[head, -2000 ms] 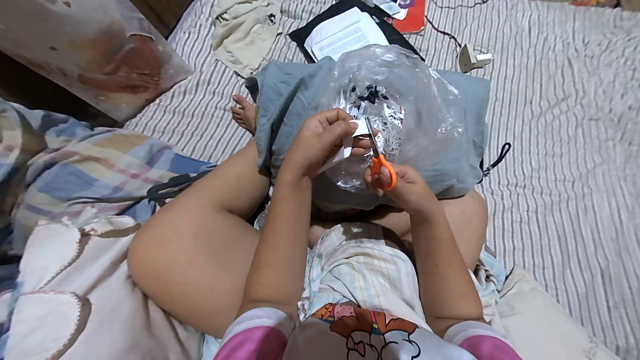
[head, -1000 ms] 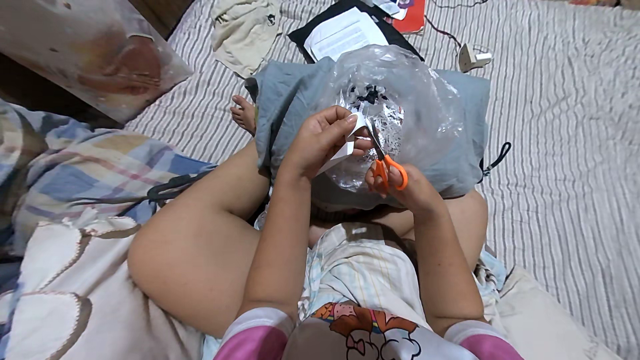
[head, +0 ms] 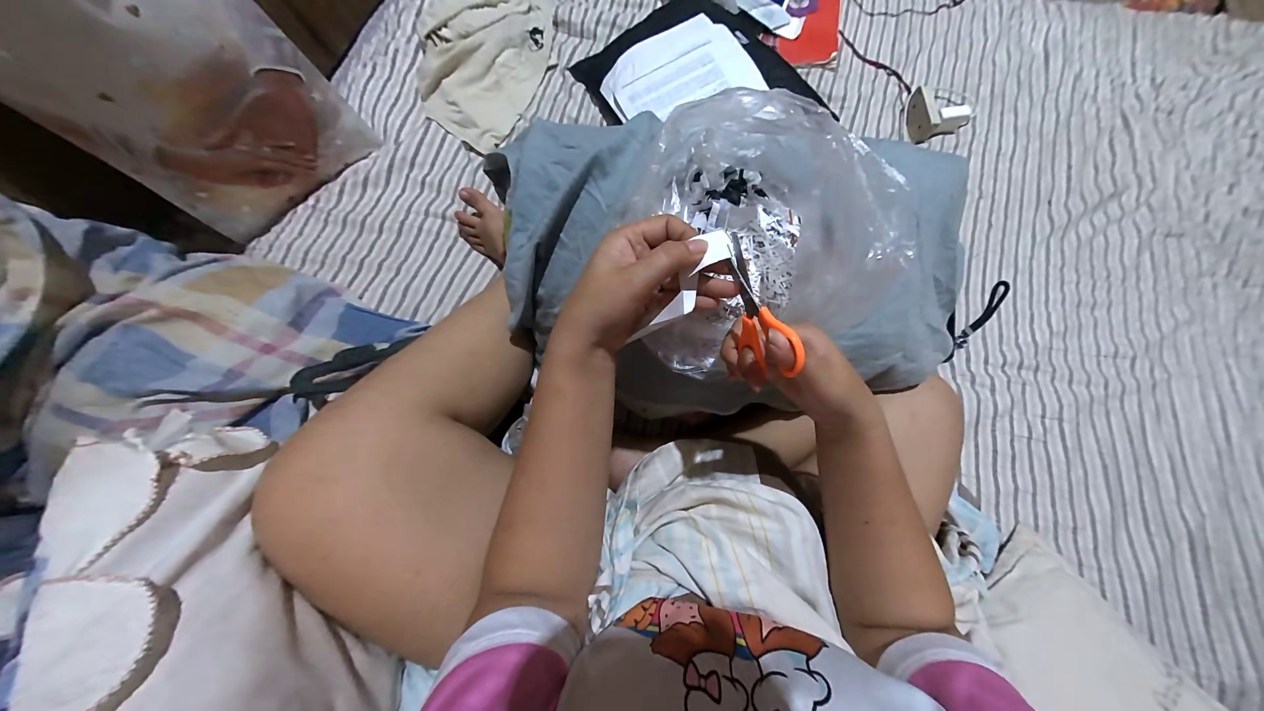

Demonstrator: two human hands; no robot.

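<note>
My left hand (head: 642,276) pinches a strip of white paper (head: 713,251) between thumb and fingers, and more of the paper hangs below the palm. My right hand (head: 810,370) has its fingers in the orange handles of a pair of scissors (head: 765,331). The blades point up and lie at the right edge of the paper. Beneath both hands a clear plastic bag (head: 849,217) holds many small paper snippets (head: 775,262), some shiny, with black scraps (head: 733,185) near its top. The bag rests on a grey-blue cloth-covered cushion (head: 583,188) across my lap.
Beyond the cushion lie printed sheets (head: 681,69) on a black pouch (head: 602,61), a red folder (head: 820,35) and a white plug adapter (head: 933,114) with a cord. A beige cloth (head: 484,69) is at the upper left. Plaid bedding (head: 197,336) lies at the left on the striped bedsheet (head: 1106,296).
The scissors and the paper have shifted slightly in my hands. Both hands stay over the plastic bag.
</note>
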